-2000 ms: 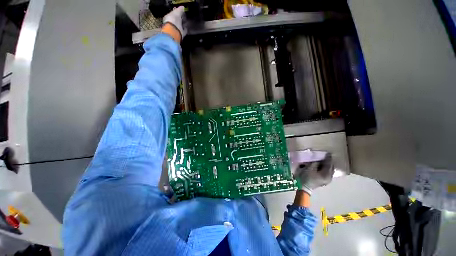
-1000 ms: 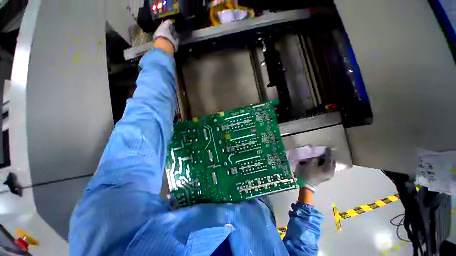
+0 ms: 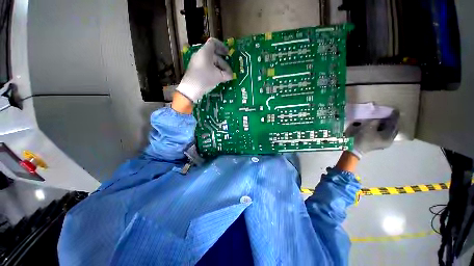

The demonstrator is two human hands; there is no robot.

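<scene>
A large green circuit board (image 3: 254,104) is held in front of me, its flat underside with silvery pads facing up. My left hand (image 3: 208,70), in a white-grey glove, is over its upper left part. Its fingers are bent together, with a small yellow masking piece (image 3: 234,76) at the fingertips. Other yellow pieces (image 3: 270,72) sit on the board's upper half. My right hand (image 3: 373,130), gloved and slightly blurred, grips the board's lower right edge and also holds a white-lilac strip (image 3: 369,110). Its fingertips under the board are hidden.
The open machine bay with dark rails (image 3: 364,36) lies beyond the board, above a grey front ledge (image 3: 382,75). Grey machine panels (image 3: 73,62) stand at both sides. A red and yellow emergency button (image 3: 28,165) is at lower left. Yellow-black floor tape (image 3: 405,190) and black cables are at right.
My left hand has come back from beside the lit control box to the board's upper left. The view has shifted, and the board appears higher. My right hand keeps hold of board and strip.
</scene>
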